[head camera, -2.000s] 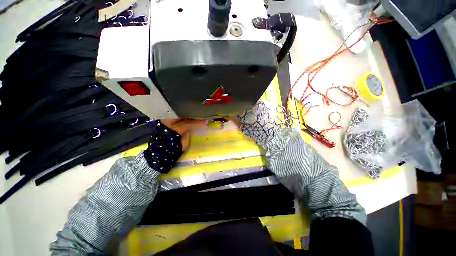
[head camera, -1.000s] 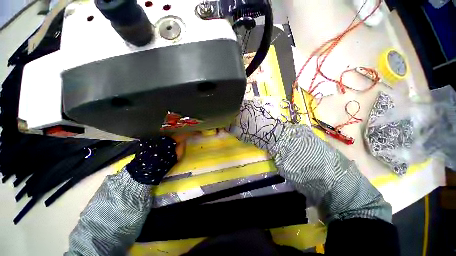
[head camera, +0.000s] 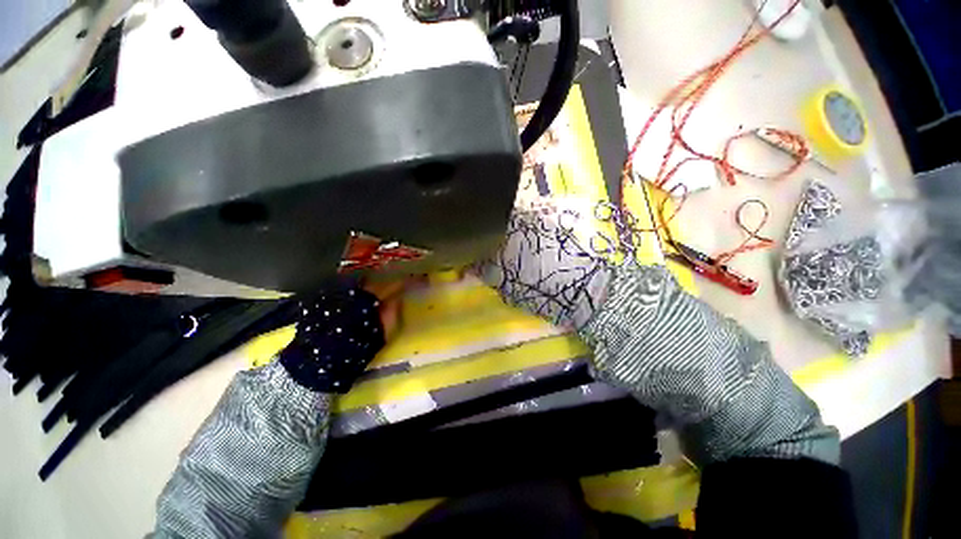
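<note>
The sewing machine (head camera: 316, 168) with its dark grey front cover fills the upper left and hides the needle area. My left hand (head camera: 339, 328), in a black glove with white dots, is at the lower edge of the head, its fingertips partly hidden. My right hand (head camera: 543, 263), in a pale grey glove with dark lines, reaches under the head from the right; its fingers are hidden. What either hand holds cannot be seen. Plain black straps (head camera: 495, 447) lie stacked in front of the machine. Small metal rings (head camera: 620, 230) lie just right of my right hand.
A fanned pile of black straps (head camera: 137, 353) with a silver ring lies left. On the right are red-handled snips (head camera: 727, 274), tangled red cord (head camera: 690, 111), a yellow tape roll (head camera: 836, 118) and a clear bag of rings (head camera: 838, 279). Yellow tape covers the table (head camera: 453, 326).
The view has shifted so that the machine head looks larger and further left than two seconds ago. Both hands stay at the head's lower edge, with only slight movement.
</note>
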